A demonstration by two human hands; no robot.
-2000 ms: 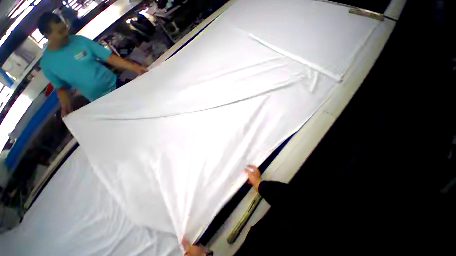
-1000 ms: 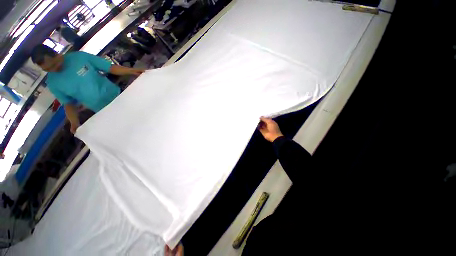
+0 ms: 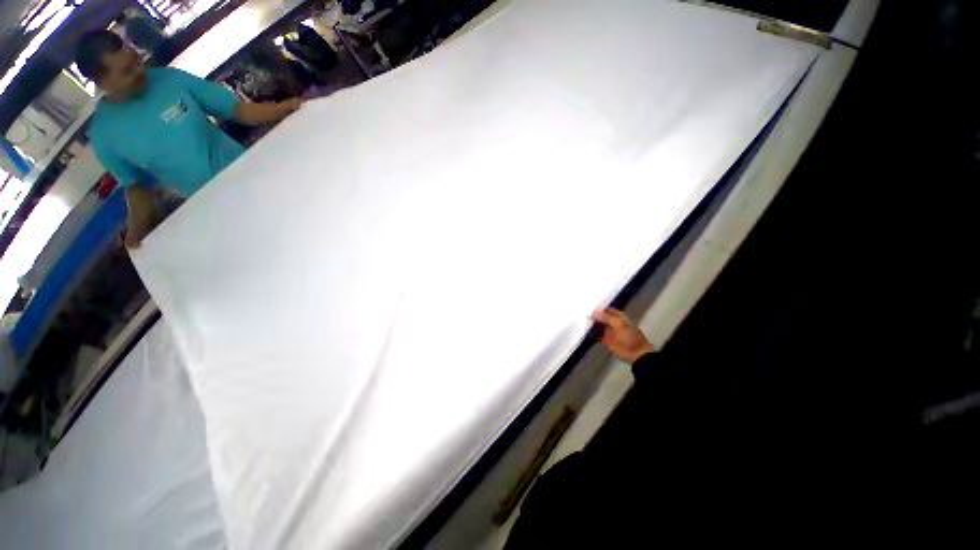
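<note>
A wide white fabric ply lies stretched over the long table, bright and mostly smooth, with a few folds toward the bottom. My right hand pinches its near edge between the fingers, above the table rim. A strip of dark cloth shows between the white edge and the rim. My left hand is not in the picture. A metal bar weight lies on the near rim, below my right hand. Another metal bar lies across the cloth at the far right end.
A person in a turquoise T-shirt stands across the table, holding the far edge with both hands. The pale table rim runs along the near side. More white cloth lies at the lower left.
The white ply has been pulled flatter and its near edge straighter, covering more dark cloth. My right hand has moved slightly down and right. My left hand has left the picture.
</note>
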